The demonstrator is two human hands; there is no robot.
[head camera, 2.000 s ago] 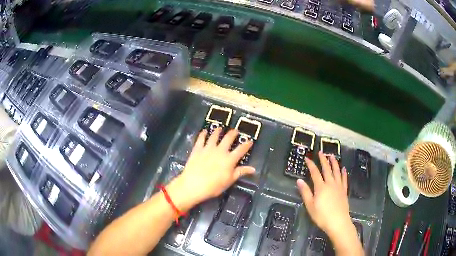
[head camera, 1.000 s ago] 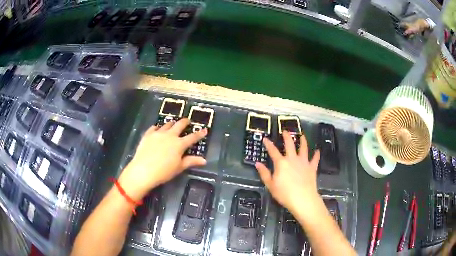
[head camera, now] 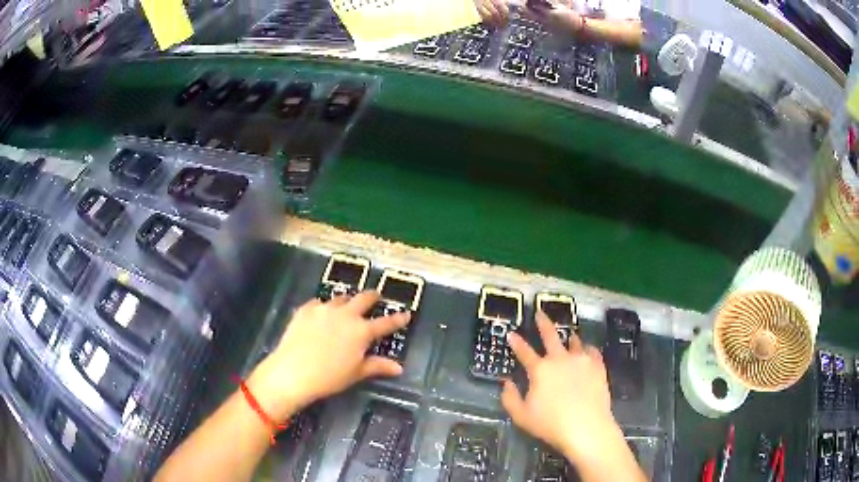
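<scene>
Four face-up keypad phones with gold-edged dark screens lie in the back row of a clear blister tray (head camera: 443,372). My left hand (head camera: 325,350) rests, fingers spread, over the keys of the two left phones (head camera: 399,290). My right hand (head camera: 565,391) is spread over the two right phones; its thumb and a finger touch beside the keys of one phone (head camera: 494,350), other fingers cover the lower part of the other phone (head camera: 556,307). A dark phone lies face down (head camera: 623,353) at the row's right end. Neither hand grips anything.
Stacked blister trays (head camera: 202,273) with face-down phones stand at left. A green conveyor belt (head camera: 452,193) behind carries another tray of phones (head camera: 297,99). A fan (head camera: 763,339) and red pens (head camera: 725,459) are at right. Another person's arm (head camera: 603,28) and a yellow sheet (head camera: 405,17) are beyond the belt.
The view has shifted; the tray and phones now sit lower in the picture, and the yellow sheet has come into view. Both hands stay on the same phones, with small finger movements.
</scene>
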